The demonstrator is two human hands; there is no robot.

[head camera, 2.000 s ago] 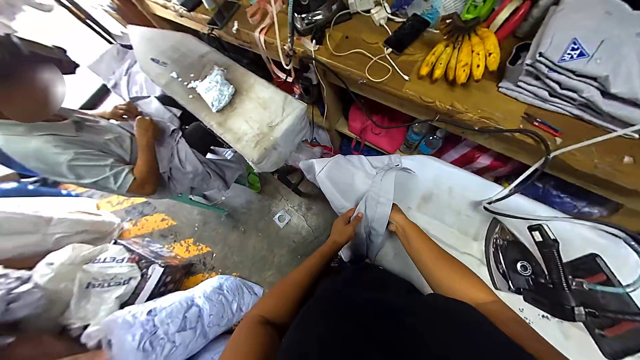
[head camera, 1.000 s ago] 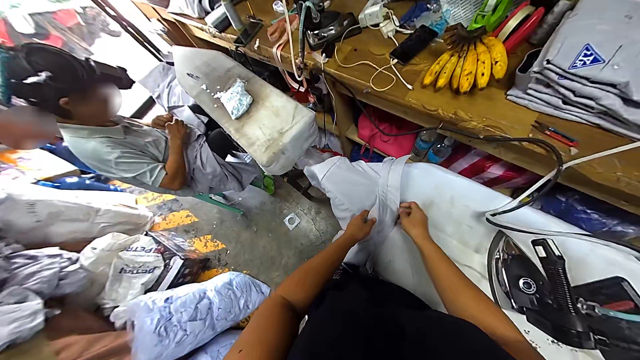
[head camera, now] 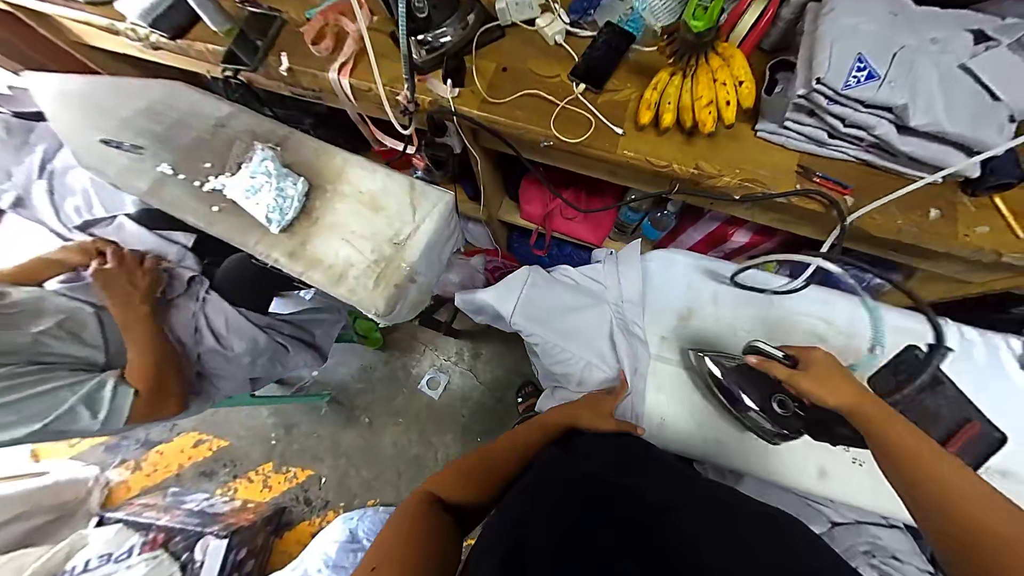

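A light grey garment [head camera: 572, 316] lies over the left end of the white padded ironing board [head camera: 696, 304], its waistband or hem strip running across the board. My left hand [head camera: 604, 412] lies on the garment's near edge beside that strip, fingers partly hidden. My right hand [head camera: 816, 380] grips the handle of a steam iron [head camera: 748, 400], whose tip points left toward the garment. The iron is over the bare board, just right of the cloth. A dark iron rest [head camera: 944, 408] is to the right of my right hand.
Black cable and a pale hose loop behind the iron. A wooden bench [head camera: 496, 128] beyond holds bananas [head camera: 700, 88], a phone [head camera: 604, 56] and folded grey garments [head camera: 904, 88]. At left stand another padded board [head camera: 336, 232] and a seated person [head camera: 120, 320] with grey cloth.
My right hand has left the garment's strip and moved right to take hold of the iron. My left hand remains at the garment, now resting on its near edge.
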